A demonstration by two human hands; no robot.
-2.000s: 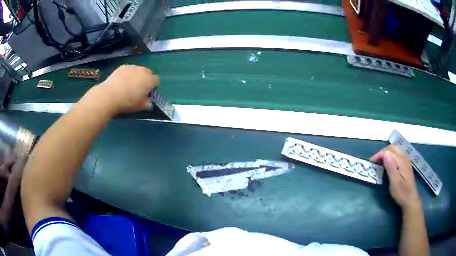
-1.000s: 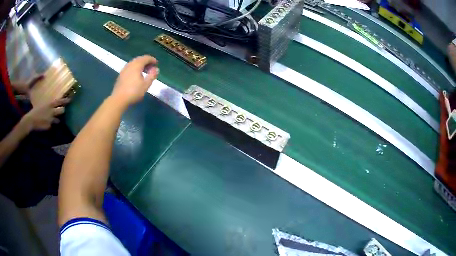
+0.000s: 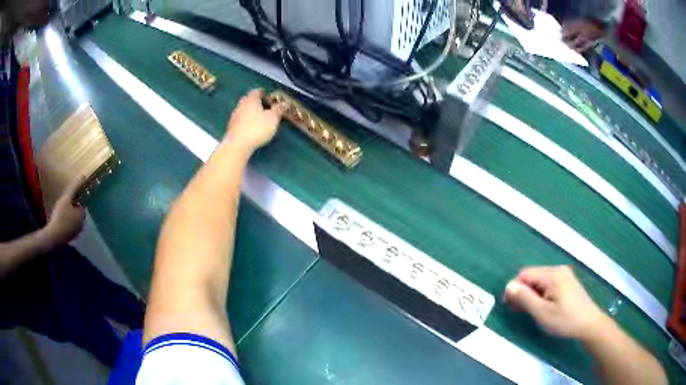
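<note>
A gold-coloured brass contact strip [image 3: 320, 135] lies on the green conveyor surface. My left hand [image 3: 257, 120] has its fingers on the strip's far left end. A shorter-looking gold strip [image 3: 192, 71] lies further up left. A stack of parts with contacts [image 3: 399, 271] stands across the white rail, dark side towards me, with a row of ringed shapes on its pale top. My right hand [image 3: 553, 299] is to the right of the stack, slightly blurred, fingers curled, touching nothing that I can see.
Another grey stack [image 3: 468, 105] stands beyond, beside a grey metal case [image 3: 429, 26] with black cables. At left a person holds a block of gold strips [image 3: 79, 147]. A hand [image 3: 583, 34] is near white paper at the far side, by a yellow-and-blue box [image 3: 630, 86].
My left hand has moved forward and right onto the gold strip. My right hand has come into view. The view has shifted, so the stack appears lower and further right.
</note>
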